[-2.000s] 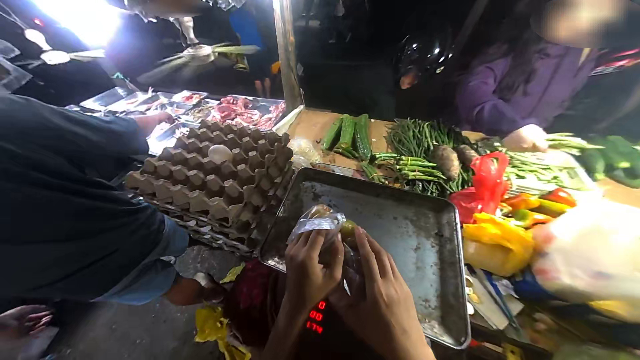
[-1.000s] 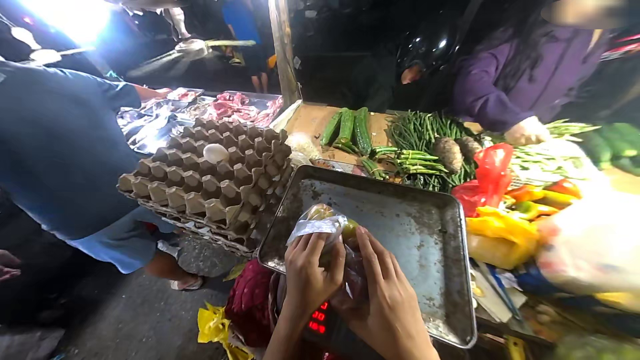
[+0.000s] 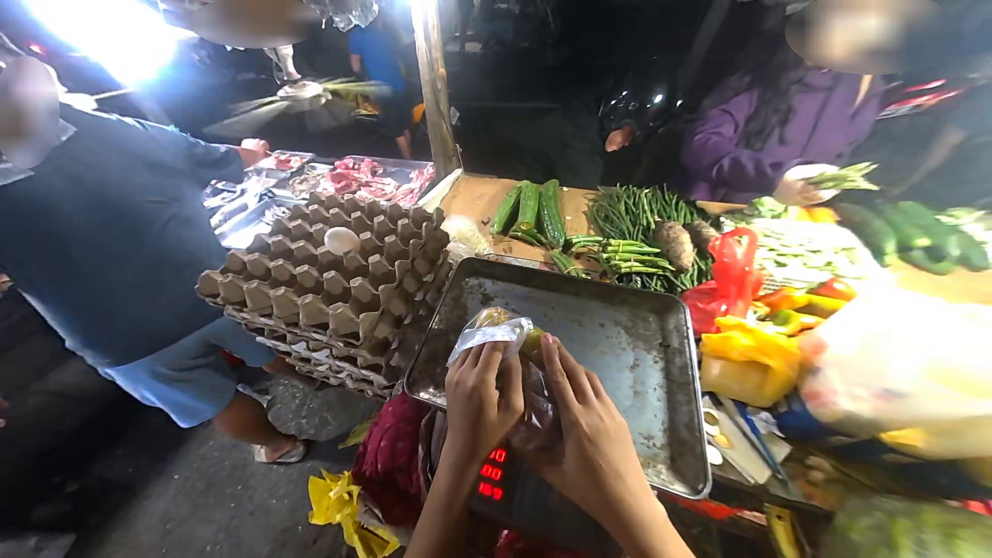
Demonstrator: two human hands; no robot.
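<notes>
My left hand (image 3: 484, 391) and my right hand (image 3: 577, 411) rest side by side on a clear plastic bag (image 3: 490, 335) that holds roundish yellow-green produce (image 3: 533, 342). The bag lies over the near left part of a worn metal tray (image 3: 589, 341). My left fingers press on its whitish upper film, and my right fingertips touch its right side. Both palms face down, so the undersides of my fingers are hidden. Below my wrists, a scale's red digital display (image 3: 491, 473) glows, partly covered by my left forearm.
Stacked egg trays (image 3: 333, 287) with one egg (image 3: 342, 241) stand left, near a person in a dark shirt (image 3: 116, 232). Bitter-looking long green gourds (image 3: 528, 208), string beans (image 3: 635, 213), a red bag (image 3: 728, 271) and a yellow bag (image 3: 750, 356) lie beyond and right. A person in purple (image 3: 775, 132) stands across.
The person in purple has raised a hand, now with green vegetables in it. The person at left has shifted, an arm over the meat trays. My hands stay on the bag.
</notes>
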